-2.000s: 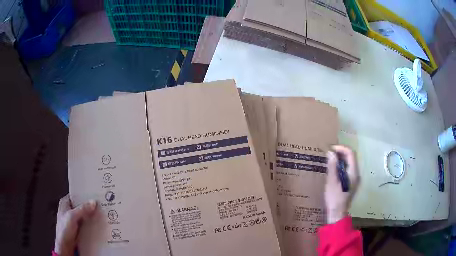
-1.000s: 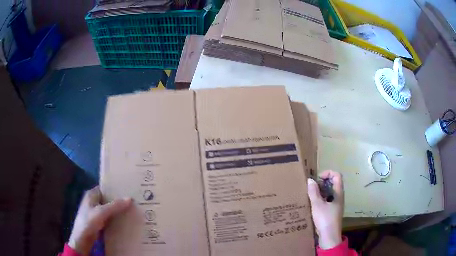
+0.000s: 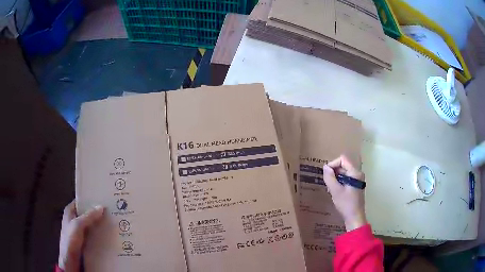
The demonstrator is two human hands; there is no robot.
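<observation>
A brown flat carton with "K16" print lies at the front left, held at its left edge by my left hand, thumb on top. Another flat carton shows from under its right side. My right hand holds a black marker pen over the dark bars of that right carton; the pen tip is hidden by the fingers. A carton stack lies at the back of the table.
On the pale table are a masking tape roll, a small white fan, a white cup and a black pen at right. Behind are a green crate and a yellow crate.
Since one second ago, the top carton has shifted left and the right carton's printed face shows again. My right hand has moved from the carton edge onto that face with the pen.
</observation>
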